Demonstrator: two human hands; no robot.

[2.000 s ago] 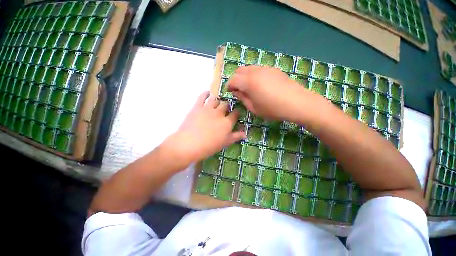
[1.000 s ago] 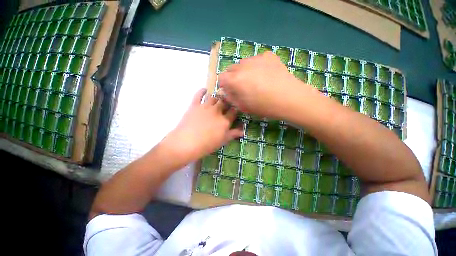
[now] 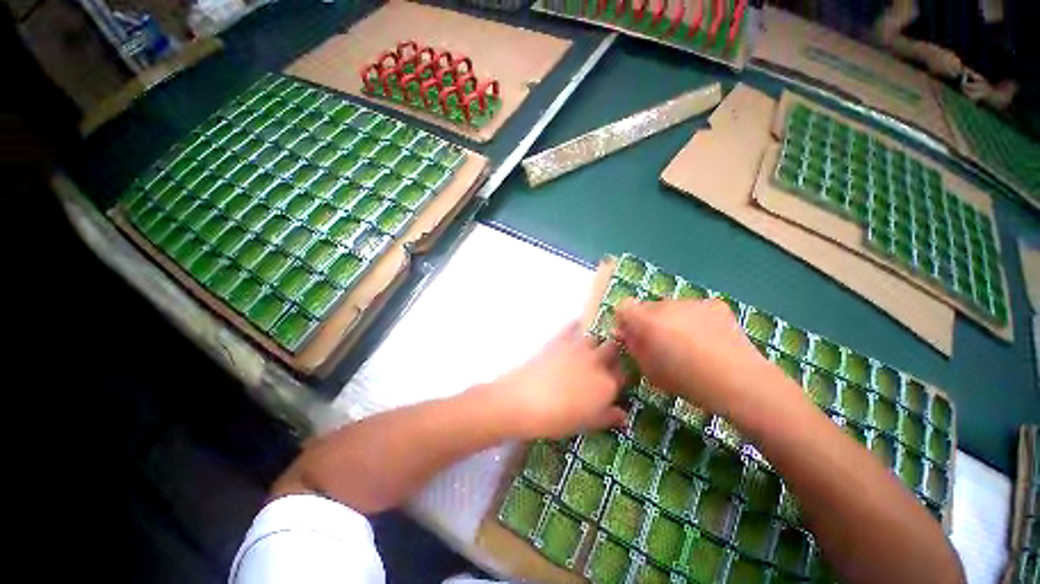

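Note:
A grid of small green circuit boards (image 3: 673, 491) lies on a cardboard sheet (image 3: 519, 552) in front of me, over white-silver padding (image 3: 490, 280). My left hand (image 3: 576, 382) rests at the grid's left edge with its fingers spread over the boards. My right hand (image 3: 684, 342) is just right of it, over the upper left part of the grid. Its fingertips are pinched together low over the boards. Whether anything small is between them cannot be seen.
Another filled sheet (image 3: 285, 205) lies at left, and red-looped pieces (image 3: 428, 82) on cardboard behind it. A pale flat strip (image 3: 622, 135) lies on the green mat. More green boards (image 3: 890, 211) are at far right. Another person's hand (image 3: 929, 57) shows at top right.
The view has swung left and up, so the red-looped pieces and strip now show. My hands remain close together at the grid's left edge.

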